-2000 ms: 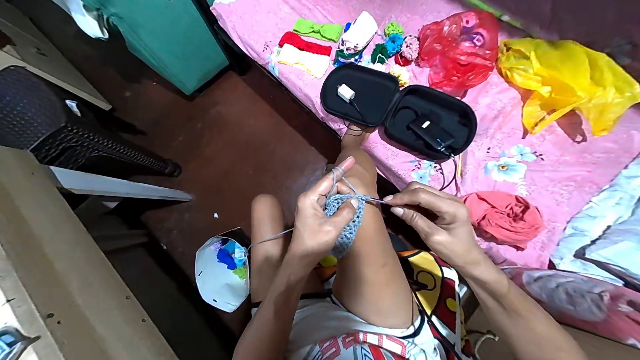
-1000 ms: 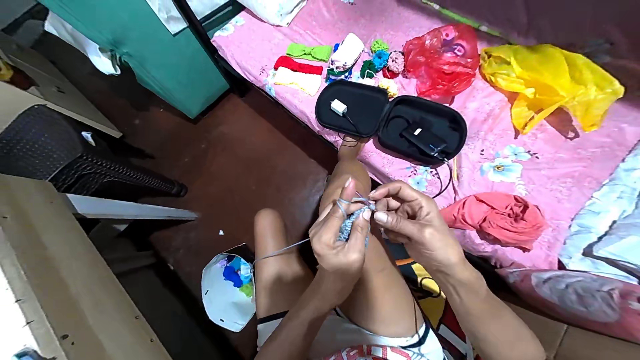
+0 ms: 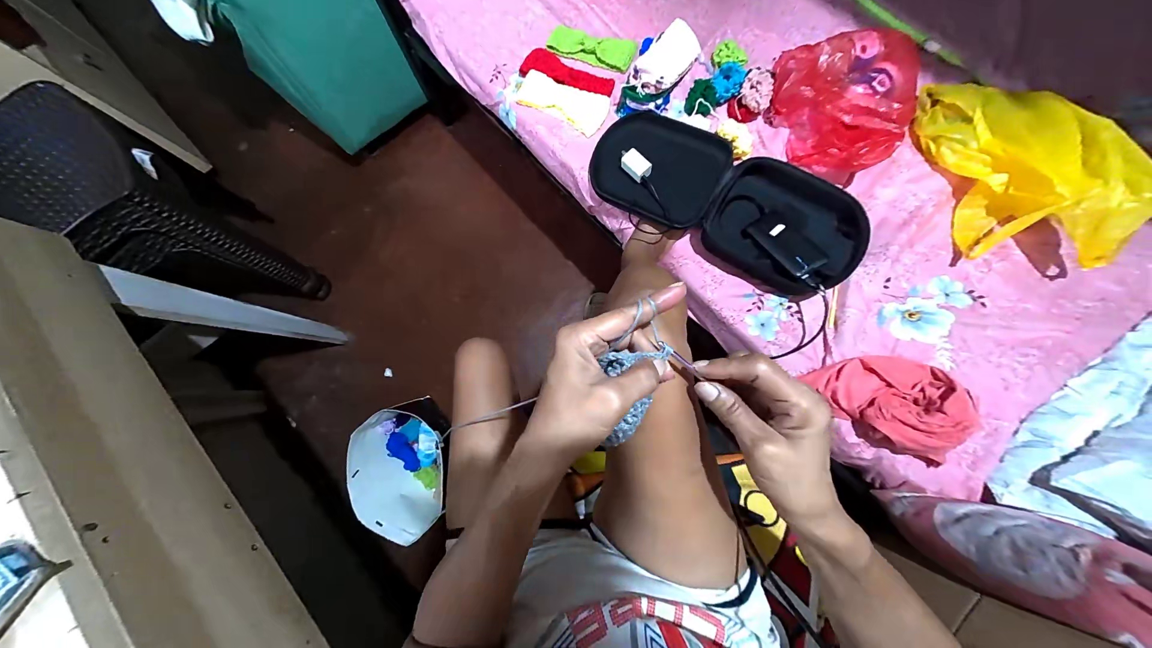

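Observation:
Above my thigh, my left hand (image 3: 598,378) pinches a piece of grey-blue crochet work (image 3: 630,423), with grey yarn looped round its raised index finger. My right hand (image 3: 765,418) holds a thin crochet hook (image 3: 681,362) between thumb and fingers, its tip at the top edge of the work. From my left hand the grey yarn (image 3: 495,415) runs down left to a white container (image 3: 387,477) holding blue, light blue and green yarn. The palm side of my left hand partly hides the work.
On the pink bedsheet (image 3: 936,396) lie an open black case (image 3: 661,193) with a charger and cable, a red plastic bag (image 3: 846,108), a yellow plastic bag (image 3: 1035,162), a coral cloth (image 3: 891,405) and several crocheted pieces (image 3: 589,49). A black woven-pattern stool (image 3: 180,216) stands at left.
One second ago my hands were close together at the work; now my right hand is a little farther from my left, and the hook shows between them.

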